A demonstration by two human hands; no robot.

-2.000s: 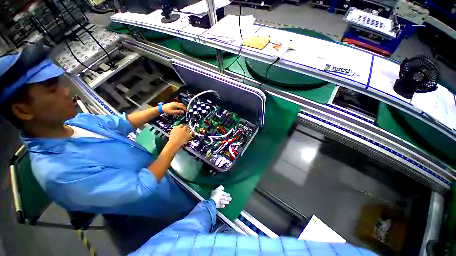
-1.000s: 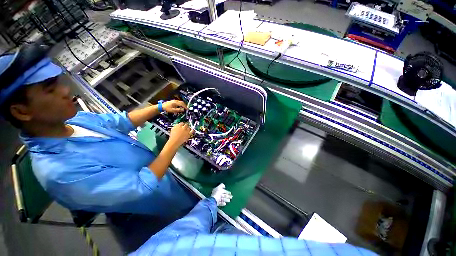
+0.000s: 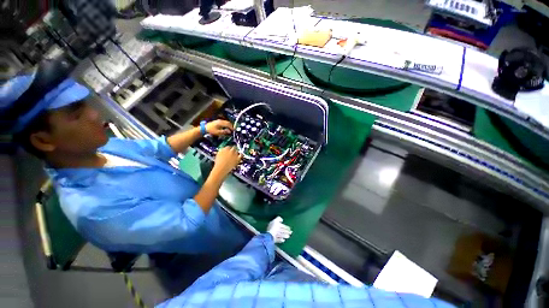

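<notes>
My left hand [image 3: 279, 230], in a white glove, rests at the front edge of the green mat [image 3: 346, 135], fingers extended, with nothing seen in it. My right hand is out of the picture. Beyond my left hand, an open dark chassis [image 3: 259, 194] lies on the mat with its grey lid [image 3: 274, 99] upright at the far side. Inside are red, white and black wires [image 3: 291, 171], green boards and round silvery tops [image 3: 248, 126]. A white cable [image 3: 239, 114] arches above. A neighbour's two bare hands [image 3: 227, 157] are at the chassis's left end.
The neighbour [image 3: 132, 192], in blue with a blue wristband, stands close at the left. The conveyor rail [image 3: 445, 150] runs behind the mat. A white shelf [image 3: 385, 51] holds a black fan [image 3: 519, 72]. White paper [image 3: 404, 275] lies at the lower right; a brown box [image 3: 481, 261] sits low.
The view has shifted slightly, so most things appear farther right, and it is a little blurred. My left hand stays at the mat's edge. The neighbour's hands remain at the chassis.
</notes>
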